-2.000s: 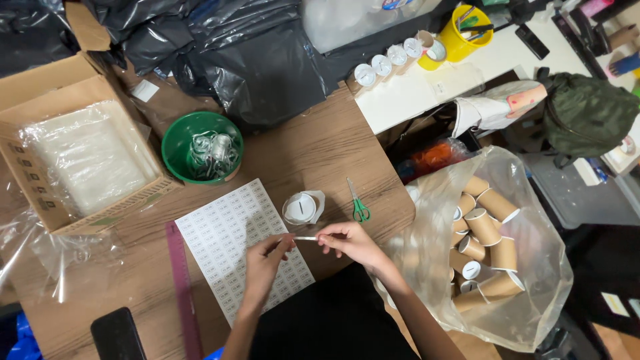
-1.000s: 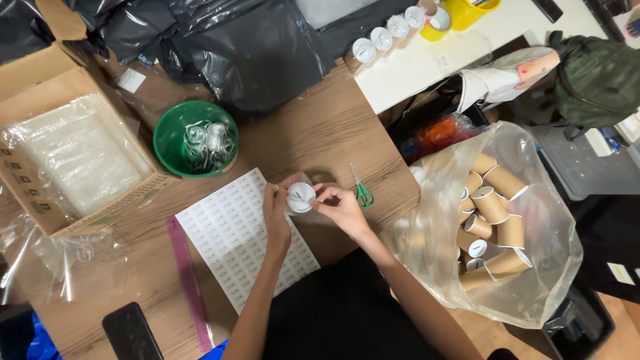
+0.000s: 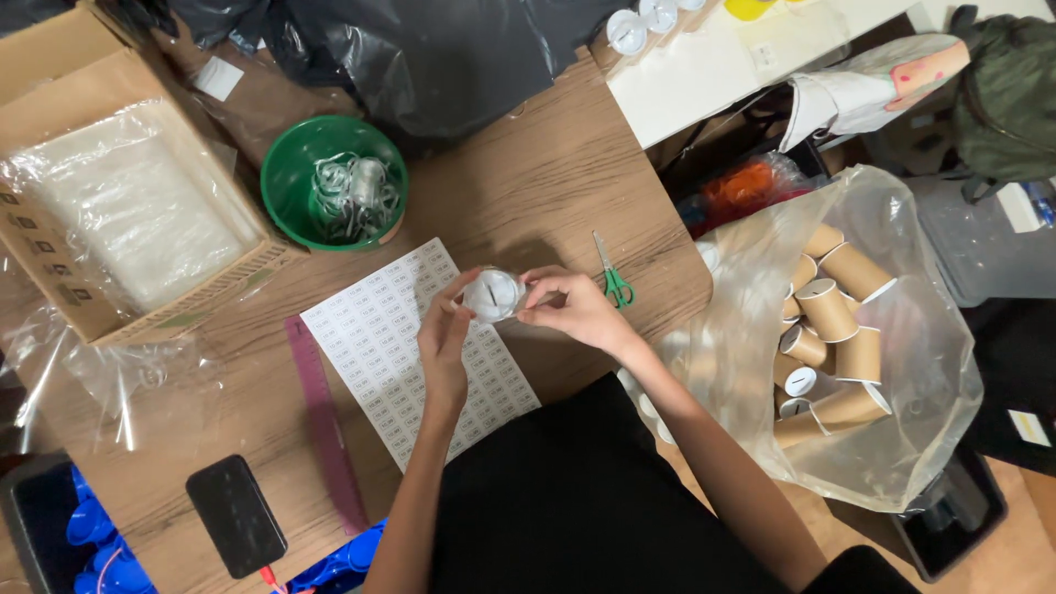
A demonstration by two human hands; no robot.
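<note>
A small cylinder in clear plastic wrap (image 3: 493, 294), with a dark slot in its white round top, stands upright between my hands. My left hand (image 3: 446, 334) holds its left side with thumb and fingers. My right hand (image 3: 569, 307) pinches the wrap at its right side. Beneath my left hand lies a sheet of printed price stickers (image 3: 379, 355). Green-handled scissors (image 3: 613, 276) rest on the wooden table just right of my right hand. The cylinder's lower body is hidden from this angle.
A green bowl (image 3: 276, 190) holds silvery ribbon or cord. Left stands a cardboard box (image 3: 165, 318) of clear plastic bags. A purple ruler (image 3: 326, 429) and a phone (image 3: 236, 516) lie on the table. At right, a plastic sack (image 3: 940, 396) holds cardboard tubes; more slotted containers (image 3: 626, 32) stand at the top.
Two seconds ago my hands held a thin strip below the cylinder, which stood on the table. Now both hands are around the wrapped cylinder. The view has moved closer.
</note>
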